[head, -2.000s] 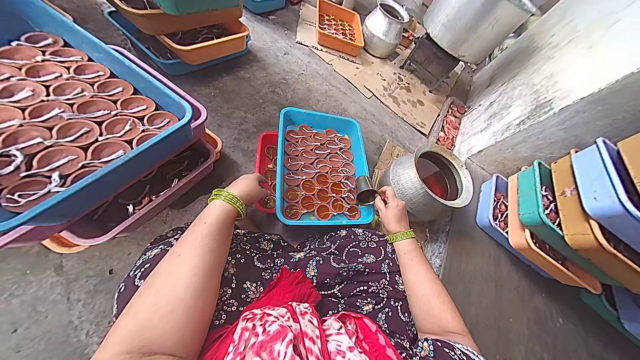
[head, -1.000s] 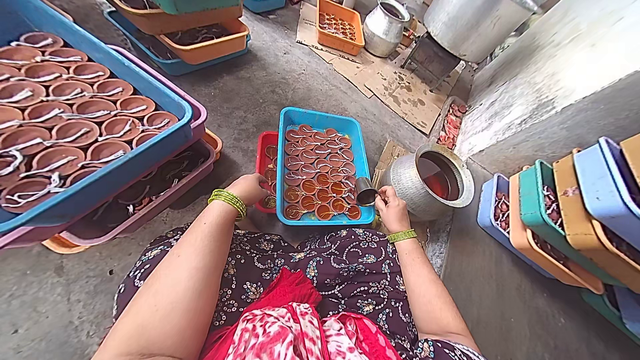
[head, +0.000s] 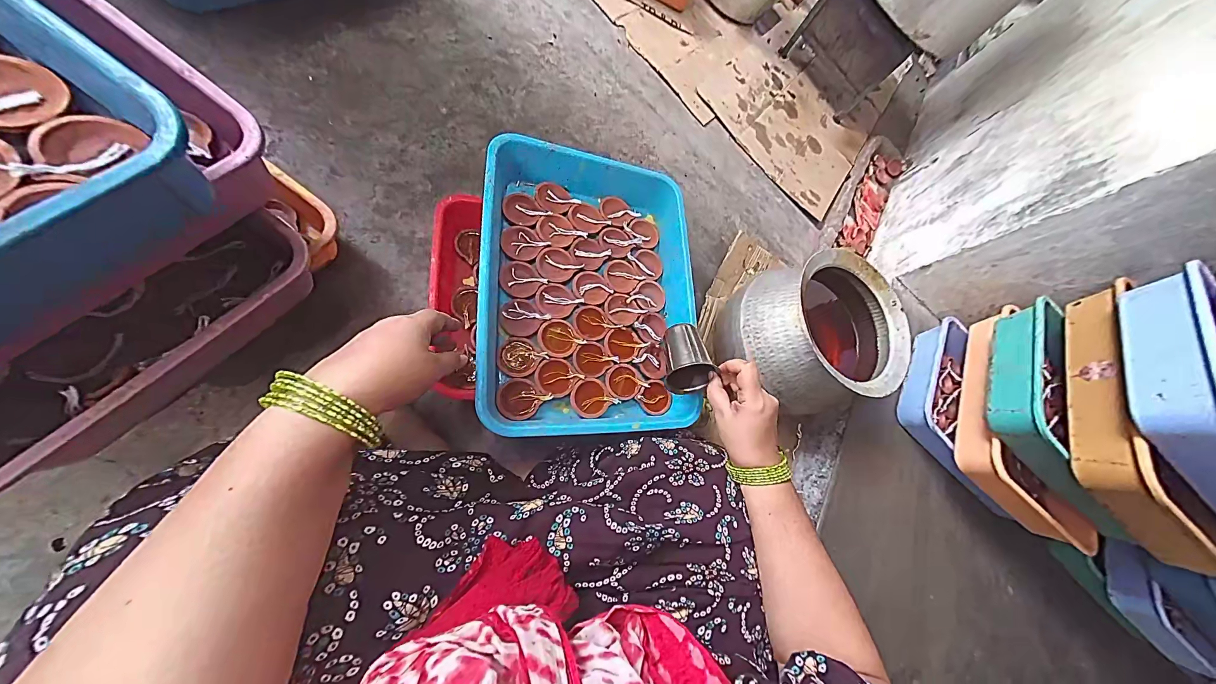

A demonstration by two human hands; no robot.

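Observation:
My right hand (head: pixel 746 408) grips a small steel cup (head: pixel 689 359), tilted over the right edge of a blue plastic tray (head: pixel 584 157). Rows of clay lamps (head: pixel 559 264) with white cotton wicks fill much of the tray; those in the nearer rows hold amber liquid. My left hand (head: pixel 394 361) is beside a red tray (head: pixel 446 256) that lies partly under the blue one and holds more clay lamps; its fingertips are at that tray's near part, and whether they grip anything is unclear. A dented metal pot (head: pixel 774 323) of dark reddish liquid stands right of the blue tray.
Stacked trays of clay lamps, a blue one (head: pixel 104 204) on top, stand at the left. More stacked trays (head: pixel 1012 408) are at the right, near a wall (head: pixel 1073 142). Stained cardboard (head: pixel 769 123) lies on the floor beyond, by a metal stand (head: pixel 845 47).
The view has moved closer to the trays. The cup remains in my right hand at the blue tray's right edge, and my left hand remains beside the red tray.

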